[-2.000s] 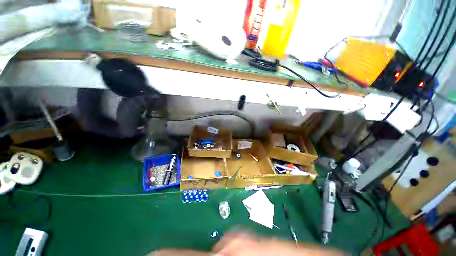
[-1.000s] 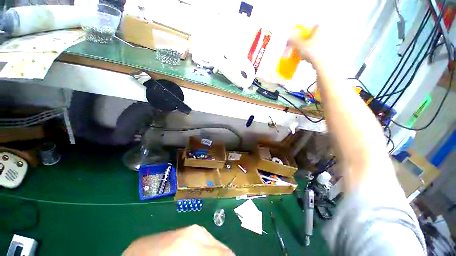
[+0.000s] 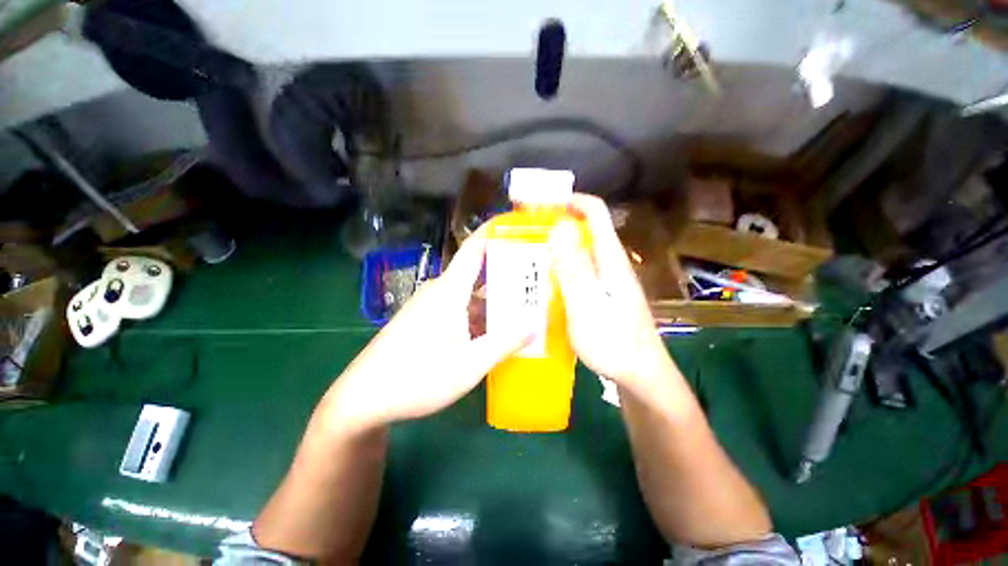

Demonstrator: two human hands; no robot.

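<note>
An orange-yellow drink bottle (image 3: 528, 392) with a white label is upright in front of me over the bench. Its white cap (image 3: 541, 186) is on top. My left hand (image 3: 431, 343) holds the bottle from the left side, with the fingers behind it and the thumb across the label. My right hand (image 3: 602, 293) lies against the bottle's right side, fingers up near its shoulder. Both hands are bare and touch the bottle.
A white unit with a dark slot (image 3: 155, 443) lies at left, below a cream controller-like object (image 3: 119, 299). A blue parts bin (image 3: 392, 283) and cardboard boxes (image 3: 730, 313) stand behind the bottle. A grey cylindrical tool (image 3: 836, 400) lies at right on the green mat (image 3: 276, 376).
The bottle has come from the upper shelf to in front of me. My right hand has drawn back with it, and my left hand has risen and taken hold. The view has tilted down.
</note>
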